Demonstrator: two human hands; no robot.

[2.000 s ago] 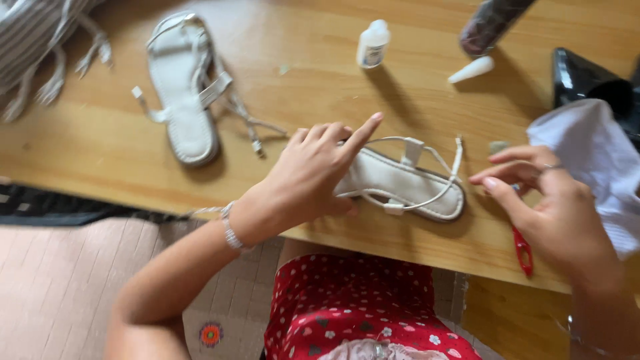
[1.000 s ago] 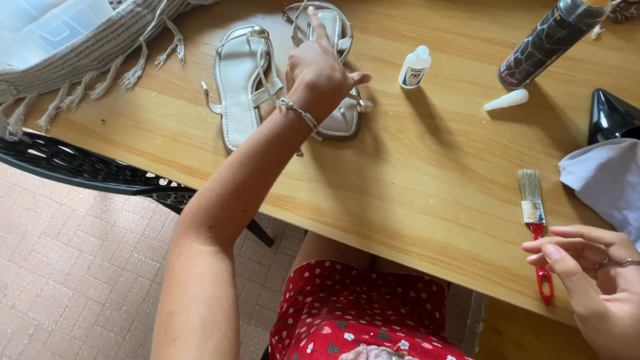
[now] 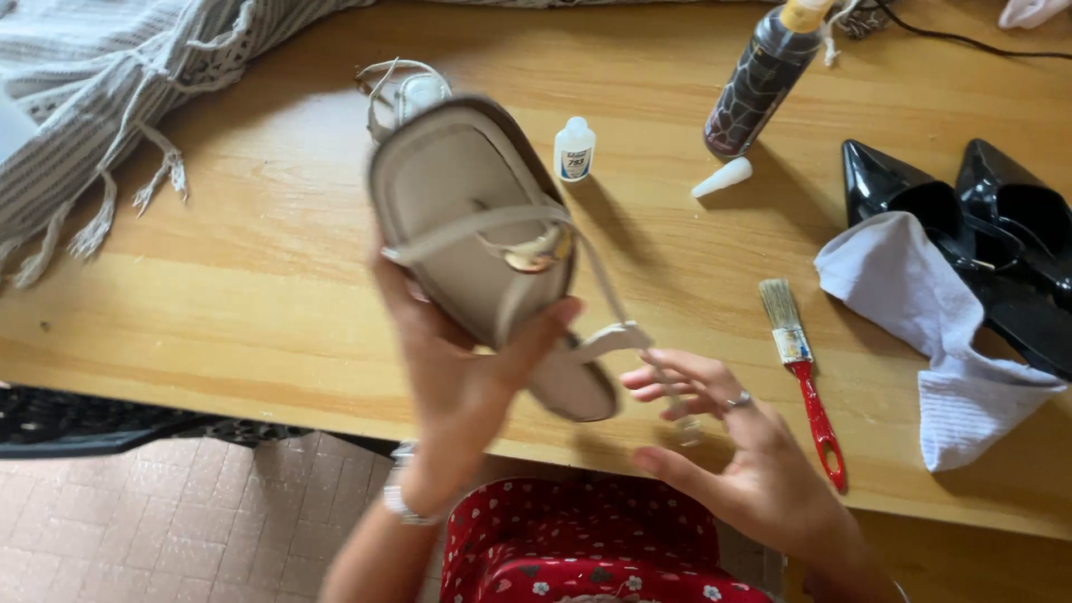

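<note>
My left hand (image 3: 461, 368) grips a light strappy sandal (image 3: 452, 180) around its middle and holds it raised over the table, its insole and a gold-coloured ornament facing the camera. Beside the sandal's heel end, my right hand (image 3: 737, 435) has its fingers apart, close to a dangling strap with a pale tab (image 3: 620, 337); whether the fingertips touch the strap I cannot tell. Partly hidden behind the raised sandal, the other sandal (image 3: 419, 90) lies on the table.
A small white bottle (image 3: 574, 151) stands past the sandal, near a white conical cap (image 3: 722, 177) and a dark spray bottle (image 3: 762, 84). To the right lie a red-handled paintbrush (image 3: 802, 381), a white sock (image 3: 913, 293) and black pointed shoes (image 3: 892, 184). Fringed striped cloth (image 3: 176, 67) covers the back left.
My left hand, reaching over the two sandals on the table a second ago, now holds one of them up nearer the camera. My right hand has moved left from beside the paintbrush toward the sandal's straps.
</note>
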